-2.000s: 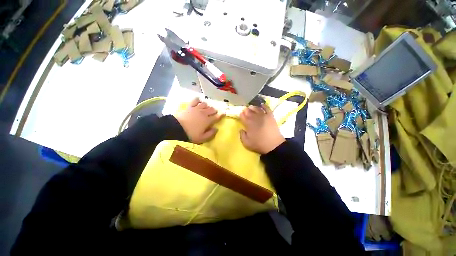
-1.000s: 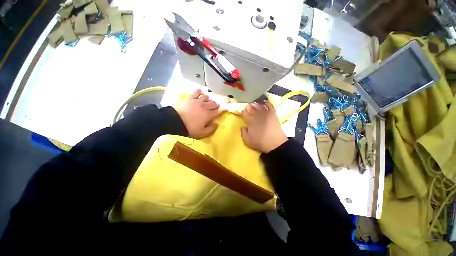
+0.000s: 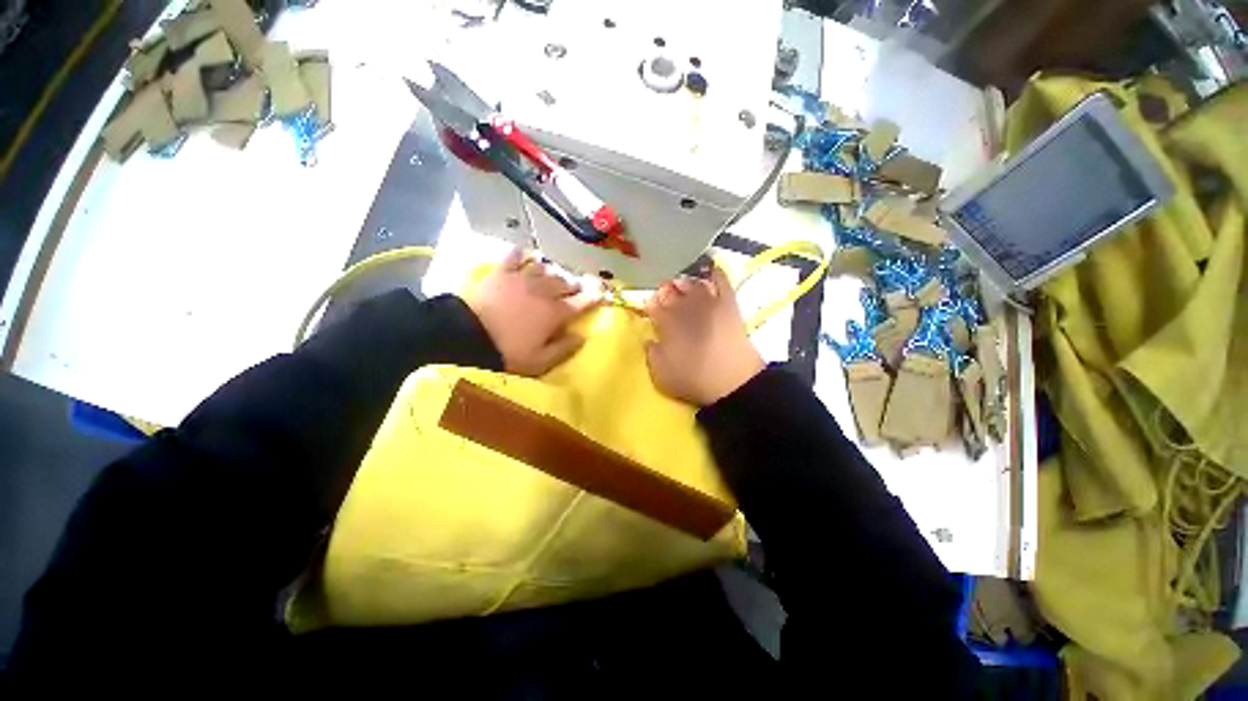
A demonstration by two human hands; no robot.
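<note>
A yellow tote bag with a brown trim strip lies in front of me, its top edge under the sewing machine head. My left hand presses on the bag's edge at the left of the needle area. My right hand holds the edge at the right, fingers curled on it. The needle and presser foot are hidden by the machine head. A thin yellow handle loops out at the right, and another handle curves at the left.
Red-and-black thread snips lie against the machine head. Khaki tabs are piled at the upper left; more tabs with blue bits lie at the right. A grey screen stands at the right, before heaped yellow bags.
The view shifts slightly. Both hands stay on the bag's top edge beside the needle area, with the fingers of my right hand slightly more curled.
</note>
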